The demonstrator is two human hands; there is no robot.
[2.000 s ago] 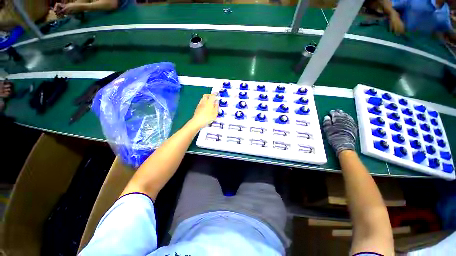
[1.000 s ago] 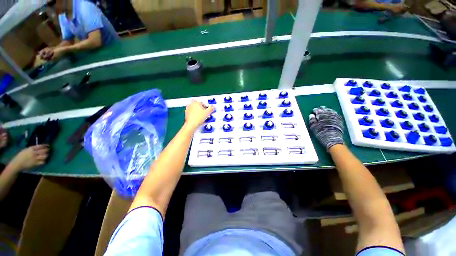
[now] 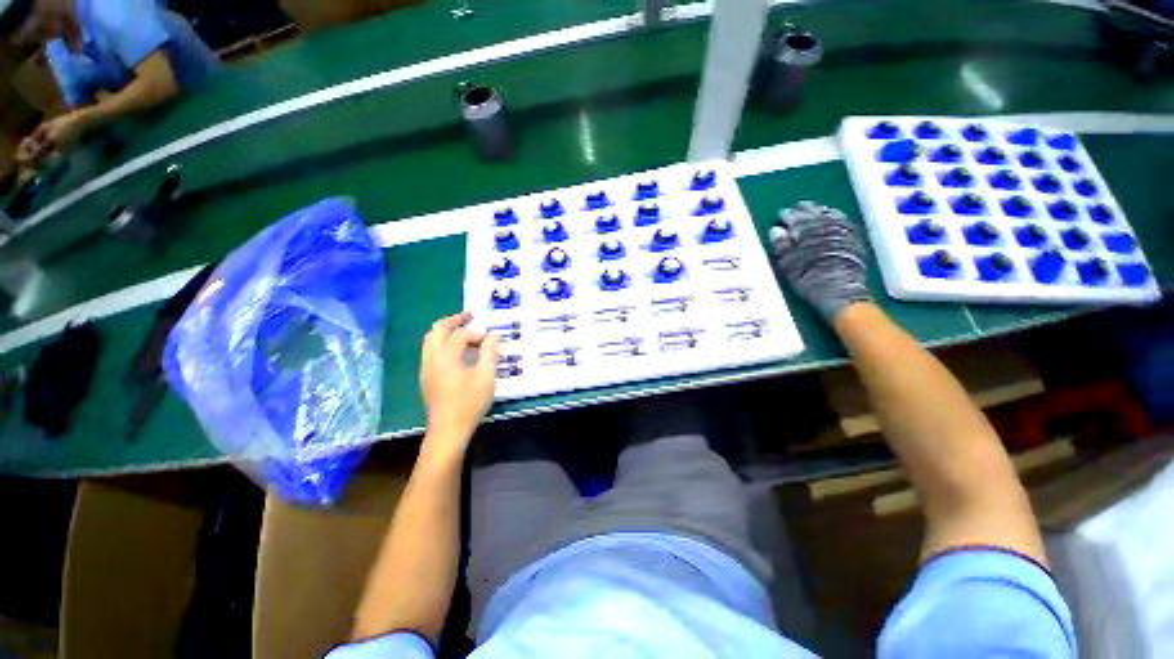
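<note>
The near white foam tray (image 3: 762,296) lies in front of me. Its far rows hold dark-topped units with blue sleeves (image 3: 613,277); its two nearest rows show bare silver parts (image 3: 679,340). My bare left hand (image 3: 460,373) is at the tray's near left corner, thumb and fingers apart, with nothing seen in it. My right hand (image 3: 824,261), in a grey-black striped glove, is palm down on the green bench between the trays, fingers bent; its palm is hidden. A second foam tray (image 3: 901,273), nearly all blue, lies to the right.
A crumpled clear and blue plastic bag (image 3: 290,348) lies left of the tray. Dark housings (image 3: 485,126) stand on the green conveyor beyond a pale rail (image 3: 419,227). A grey post (image 3: 727,84) rises behind the tray. Black parts (image 3: 62,376) lie far left. A person (image 3: 122,58) sits across the line.
My left hand has moved from the blue-sleeved units at the tray's left side down to its near left corner. My right hand stays between the trays. The camera view has shifted.
</note>
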